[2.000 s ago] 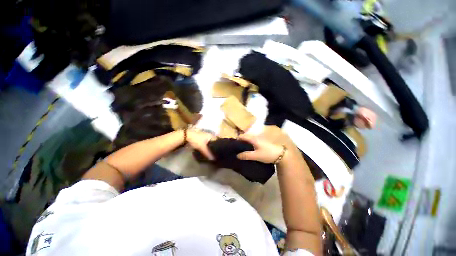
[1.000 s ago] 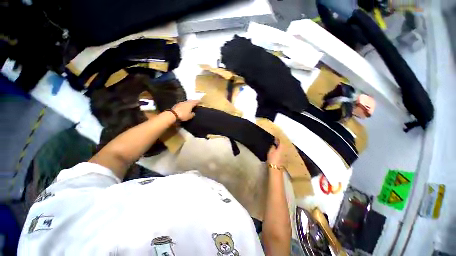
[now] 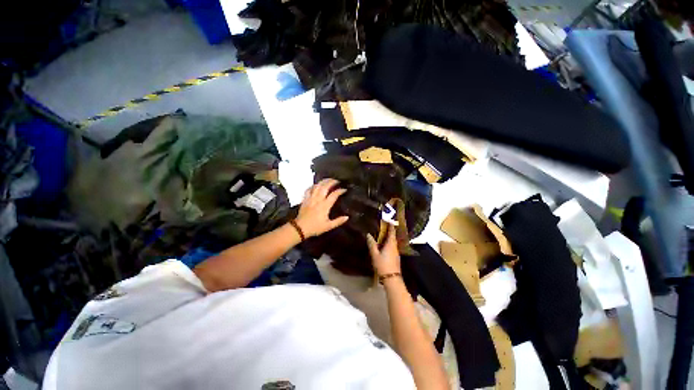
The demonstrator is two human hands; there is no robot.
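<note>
A dark brown plaid bundle (image 3: 354,179) lies crumpled in front of me. My left hand (image 3: 323,209) rests on its left side with fingers spread. My right hand (image 3: 384,247) is at its lower right, thumb and fingers around the lower end of a tan card strip (image 3: 401,217); the fingers hide part of the grip. A small white label (image 3: 389,212) shows just above these fingers. A curved black piece (image 3: 456,316) lies on the table to the right of my right hand, touched by neither hand.
Tan card pieces (image 3: 459,255) and a black cloth stack (image 3: 540,266) lie right. More black curved pieces (image 3: 403,140) lie behind the bundle. A long black padded board (image 3: 487,95) spans the back. Green and brown garments (image 3: 175,175) are piled left.
The view has swung left. Both hands have let go of the curved black piece, which now lies on the table, and have moved to the plaid bundle. The iron is out of view.
</note>
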